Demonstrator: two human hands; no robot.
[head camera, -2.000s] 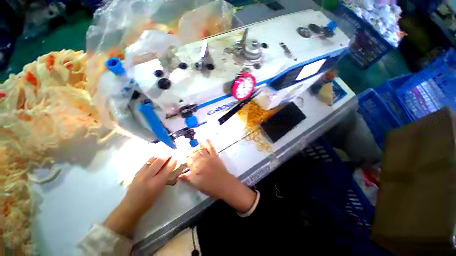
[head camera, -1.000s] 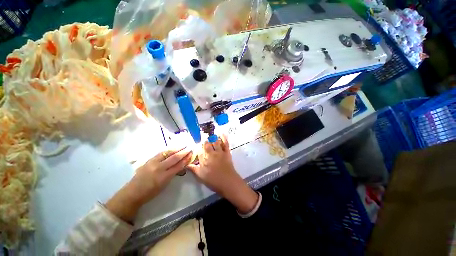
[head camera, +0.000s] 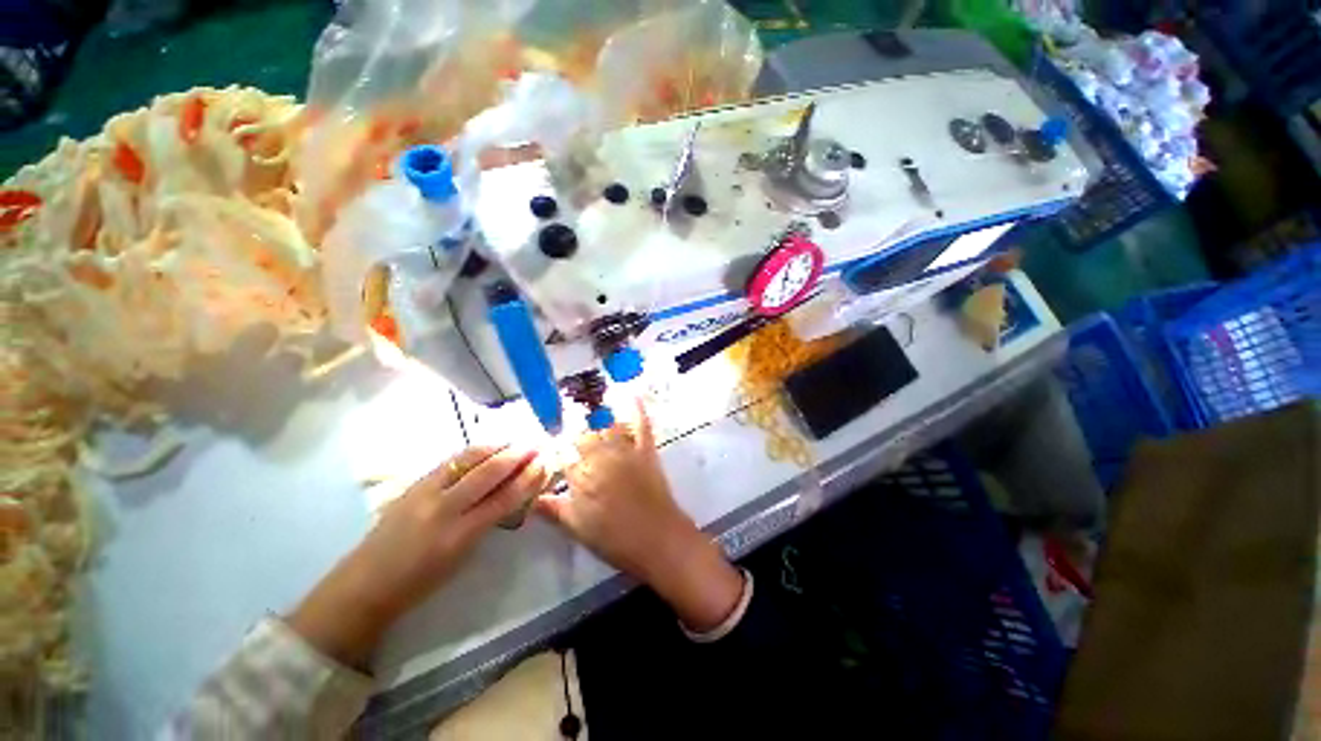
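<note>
My left hand (head camera: 442, 524) and my right hand (head camera: 616, 492) meet at the needle area of the white sewing machine (head camera: 638, 217). Their fingertips are close together on a small piece of fabric (head camera: 516, 515), mostly hidden under the fingers and washed out by the bright lamp. My right index finger points up towards the blue knob (head camera: 600, 417). The long blue bar (head camera: 525, 362) stands just beyond my left fingertips. The presser foot is lost in the glare.
A heap of cream and orange strips (head camera: 160, 275) lies at the left. A clear plastic bag (head camera: 536, 58) is behind the machine. Yellow rings (head camera: 775, 362) lie beside a black phone-like rectangle (head camera: 850, 382). A cardboard box (head camera: 1195, 579) and blue crates (head camera: 1253, 348) are at the right.
The view has shifted, first one way, then slightly back. Both hands stay at the needle area; the fabric between them shows a little differently.
</note>
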